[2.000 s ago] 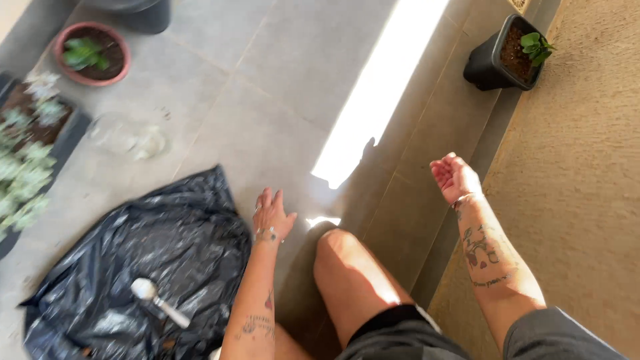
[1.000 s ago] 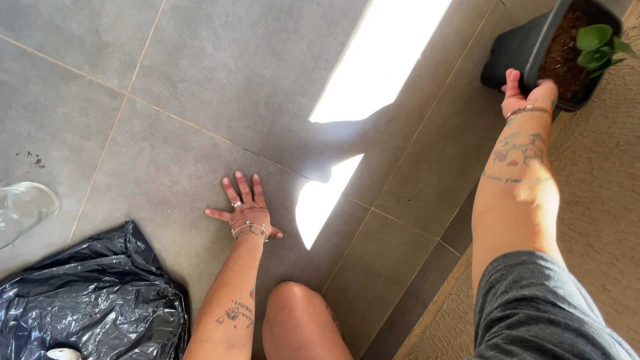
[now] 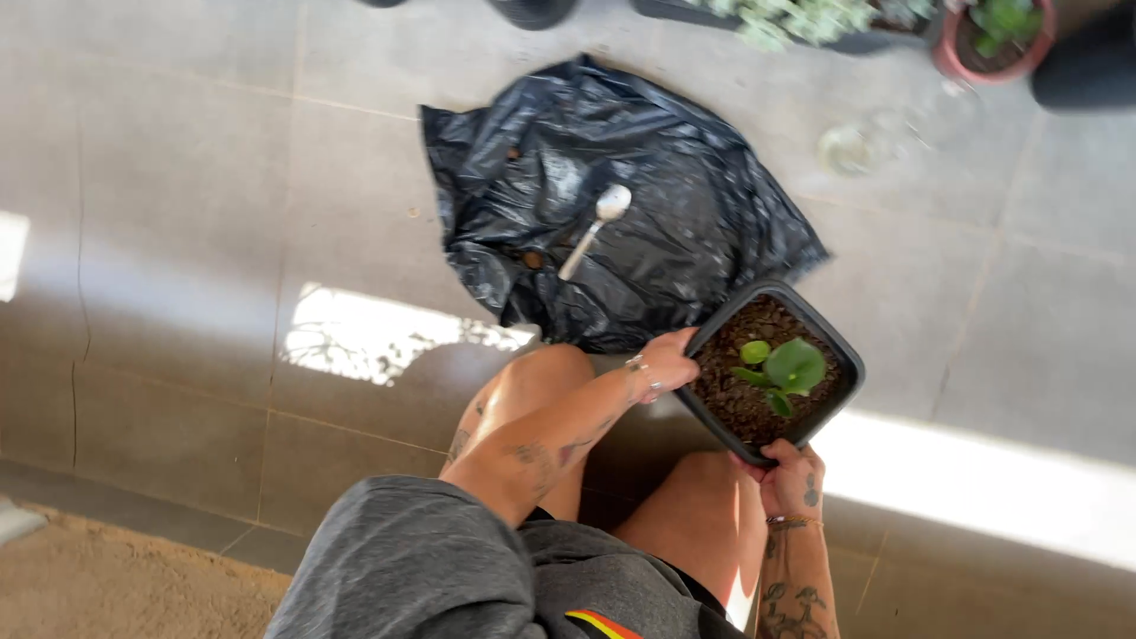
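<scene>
Both of my hands hold a square black plastic pot [image 3: 848,373] by its rim, in front of my knees. My left hand [image 3: 670,362] grips the left corner, and my right hand [image 3: 788,475] grips the near corner. Dark brown soil [image 3: 729,355] fills the pot, with a small green round-leaved plant [image 3: 792,366] growing in it. Just beyond the pot a crumpled black plastic bag [image 3: 674,177] lies spread on the floor. On the bag rests a metal spoon [image 3: 596,229], beside small brown bits [image 3: 532,259].
A clear glass vessel [image 3: 848,149], blurred, is on the grey tiled floor [image 3: 177,177] at the upper right. Along the top edge are a terracotta-coloured pot [image 3: 957,55] with a plant, pale succulents [image 3: 799,13] in a dark planter and a dark pot [image 3: 1078,67].
The black pot, which stood by the wall at the right, is now held in both hands near the bag. My left hand has left the floor. The view has turned strongly.
</scene>
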